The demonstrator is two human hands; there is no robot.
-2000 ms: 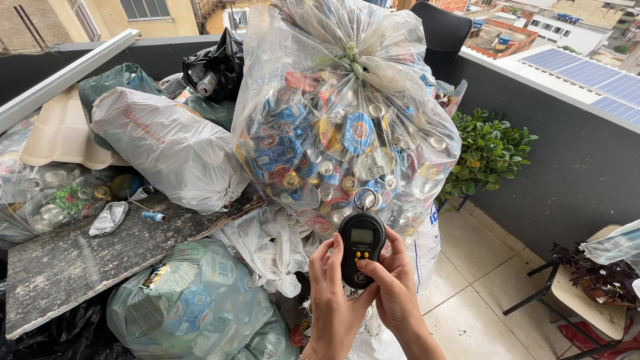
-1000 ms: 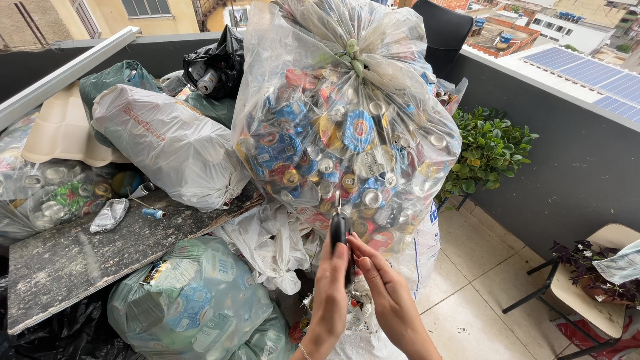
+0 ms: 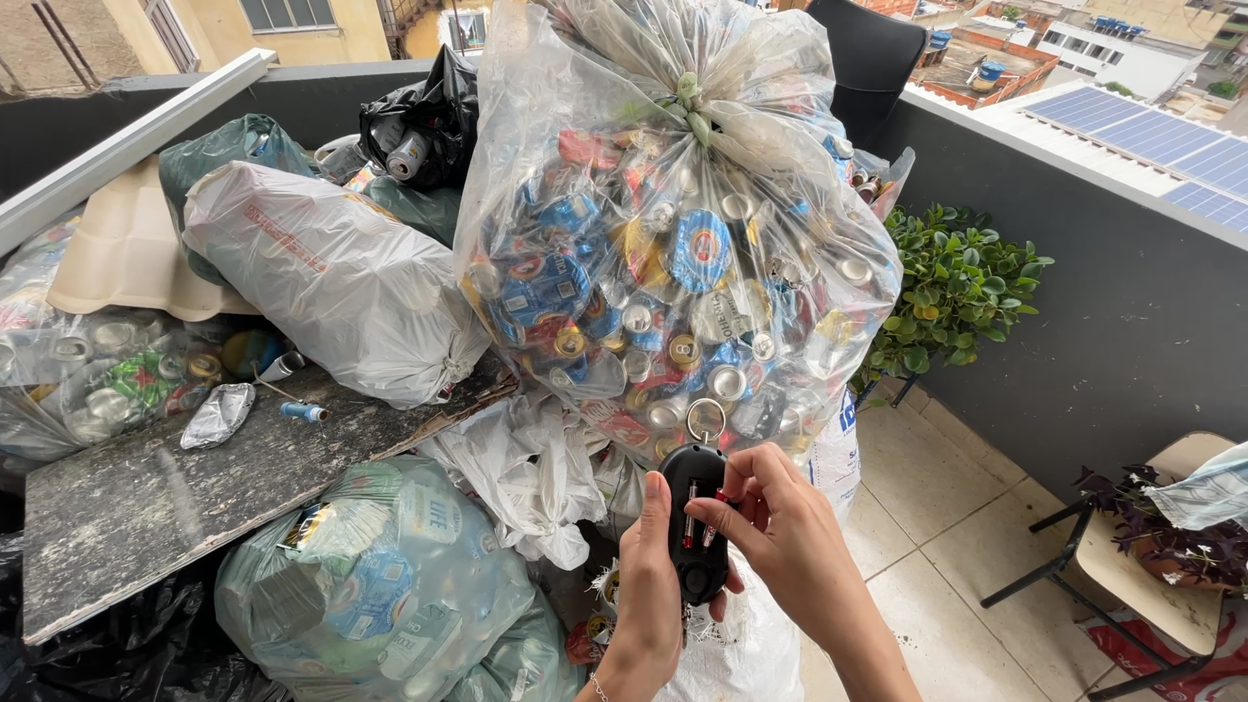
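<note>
My left hand [image 3: 651,575] holds a black handheld digital scale [image 3: 694,575] with its back toward me and a metal ring [image 3: 706,417] at its top. Two small red batteries show in the open compartment: one battery [image 3: 690,517] lies in it, while the fingers of my right hand [image 3: 770,526] grip the other battery [image 3: 720,507], which is tilted at the compartment's right side. The scale's display is hidden. Just beyond my hands stands a large knotted clear plastic bag [image 3: 624,244] full of crushed drink cans.
A stained board [image 3: 127,526] at left bears a flattened can [image 3: 218,415] and a white bag [image 3: 312,263]. Below it sits a greenish bag of containers [image 3: 390,585]. A leafy plant [image 3: 955,292] stands by the dark wall [image 3: 1102,331]; at right is a chair [image 3: 1160,585] with a potted purple plant.
The scale showed its display and buttons at first, then was turned edge-on; now its back and batteries face me. My right fingers have moved onto a battery.
</note>
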